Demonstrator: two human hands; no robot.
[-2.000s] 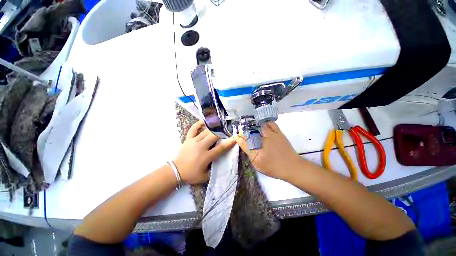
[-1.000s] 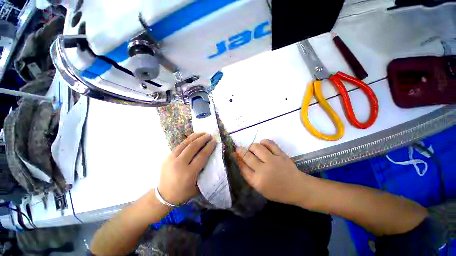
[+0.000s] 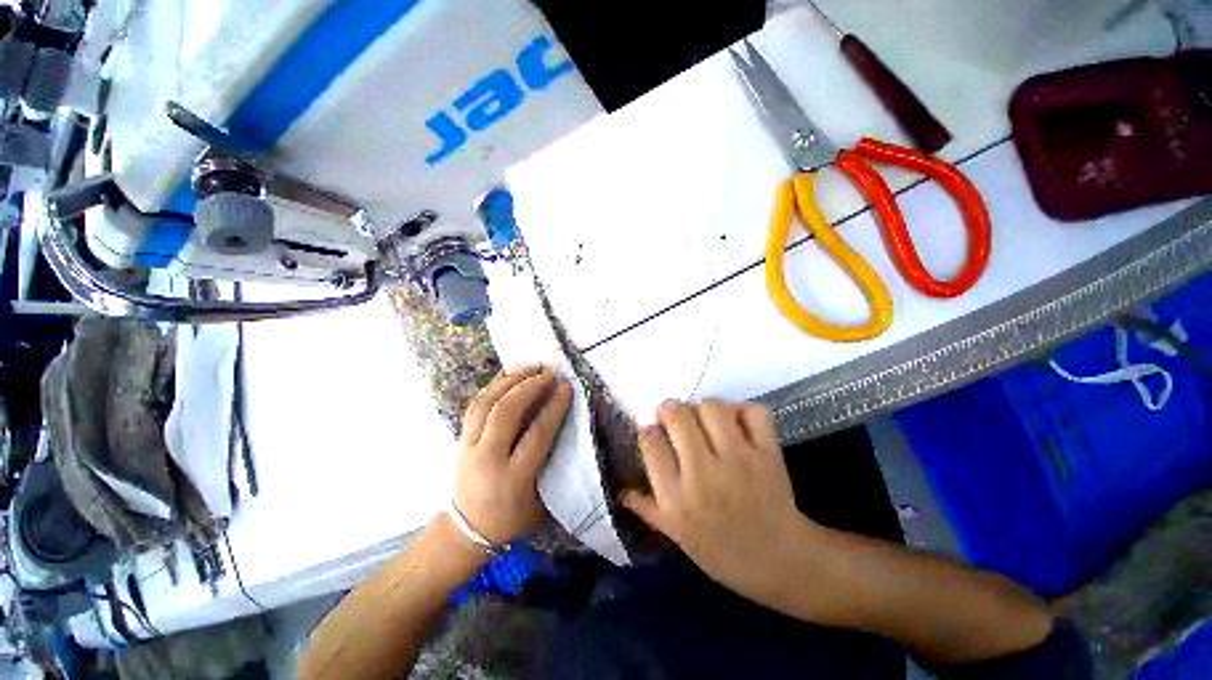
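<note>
A speckled tweed collar piece [image 3: 445,348] lies under the white sewing machine head [image 3: 439,120]. A narrow white-backed strip [image 3: 574,465] lies on top of it and runs from the needle area towards my body. My left hand [image 3: 512,445] lies on the strip and tweed, fingers pointing at the presser foot. My right hand [image 3: 711,478] has curled fingers at the right edge of the tweed, thumb against it. The needle tip is hidden by metal parts.
Fabric scissors [image 3: 803,157], a dark red-handled tool [image 3: 893,90] and a maroon case [image 3: 1110,140] lie on the table's right. A measuring tape [image 3: 957,339] edges the front. Stacked tweed pieces [image 3: 113,425] are at left. A blue bag [image 3: 1063,445] hangs below right.
The view has swung right, so the machine sits further left and the scissors show fully. My hands have moved back from the needle towards my body along the pieces.
</note>
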